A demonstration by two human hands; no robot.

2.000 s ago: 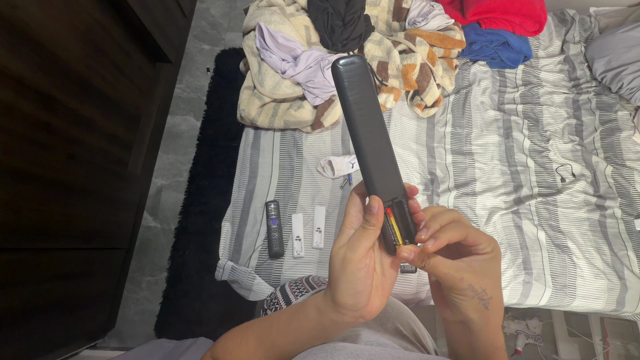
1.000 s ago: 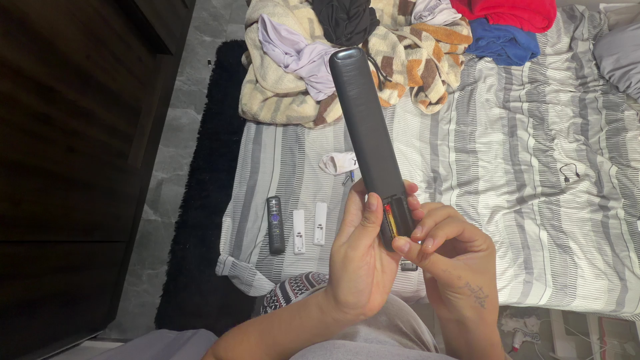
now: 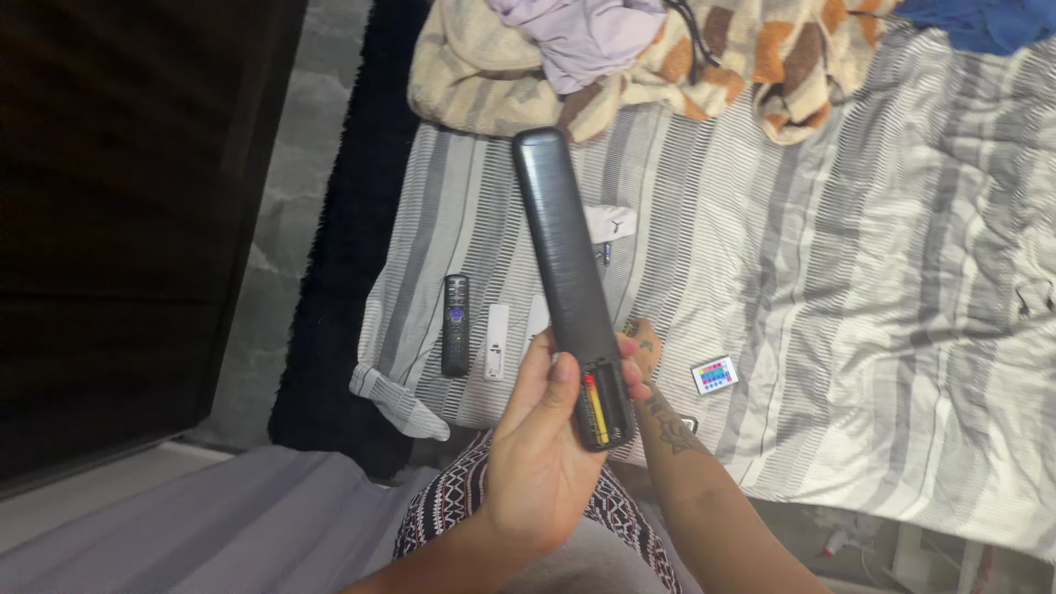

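Note:
My left hand (image 3: 540,450) holds a long black remote control (image 3: 569,256), its back towards me. The battery compartment at its lower end is uncovered, and one yellow and red battery (image 3: 596,408) lies in its left side; the right side shows as a dark slot. Beyond the remote, my right hand (image 3: 645,342) reaches over the bed, its fingers mostly hidden behind the remote, so what it touches cannot be seen. A dark battery (image 3: 608,253) lies below a white sock (image 3: 612,223) on the bedding.
On the striped bedding (image 3: 767,330) lie a second black remote (image 3: 455,326), a white remote (image 3: 496,340), another white item (image 3: 538,318) partly hidden, and a small card remote with coloured buttons (image 3: 714,375). A patterned blanket (image 3: 487,74) and clothes are bunched at the top.
My right hand has left the battery compartment and moved out over the bed. My left hand still holds the remote. The view has shifted noticeably.

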